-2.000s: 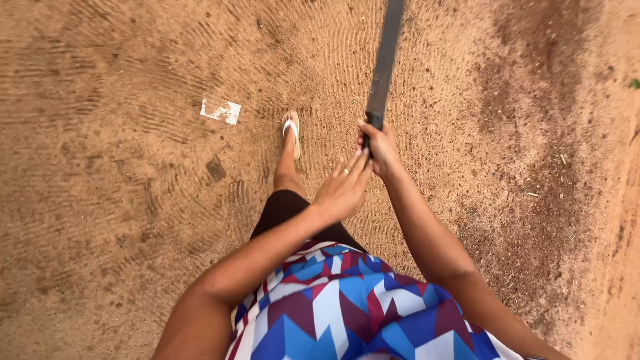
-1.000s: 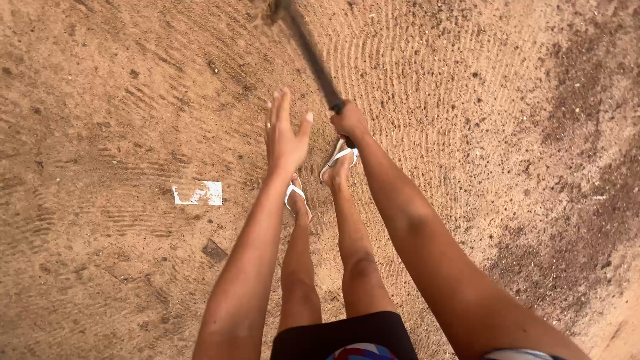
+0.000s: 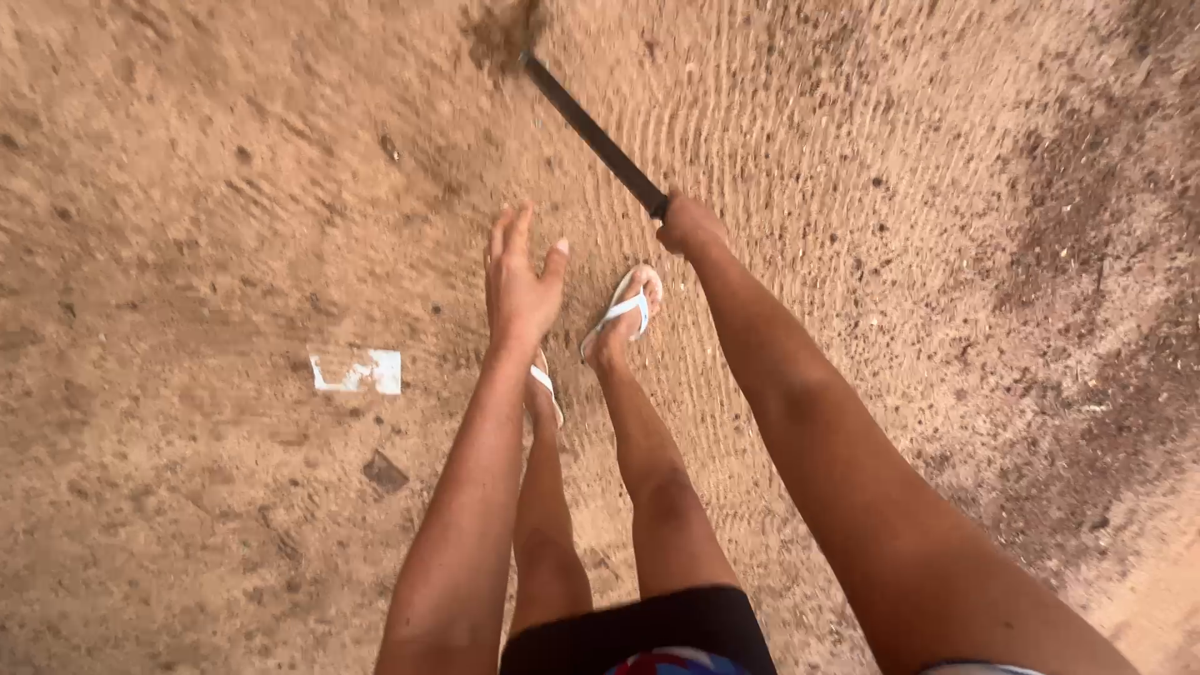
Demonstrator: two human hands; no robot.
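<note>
My right hand (image 3: 692, 225) is closed around the handle end of a long, flat, dark machete-like blade (image 3: 600, 141). The blade slants up and to the left, and its far end is at a blurred brown clump (image 3: 506, 36) near the top edge. I cannot tell whether the two touch. My left hand (image 3: 520, 281) hangs in the air to the left of the handle, fingers apart, holding nothing. Below the hands are my feet in white flip-flops (image 3: 630, 314), the left one partly hidden behind my left forearm.
Sandy ground (image 3: 225, 525) with fine raked-looking lines lies all around. A torn white scrap (image 3: 384, 370) lies left of my feet, with a small dark flat piece (image 3: 384, 472) below it. Darker gritty soil (image 3: 1087, 394) spreads at the right.
Two seconds ago my left hand was at the handle beside my right; it has come away from it. The blade has swung from nearly upright in view to a slant toward the upper left.
</note>
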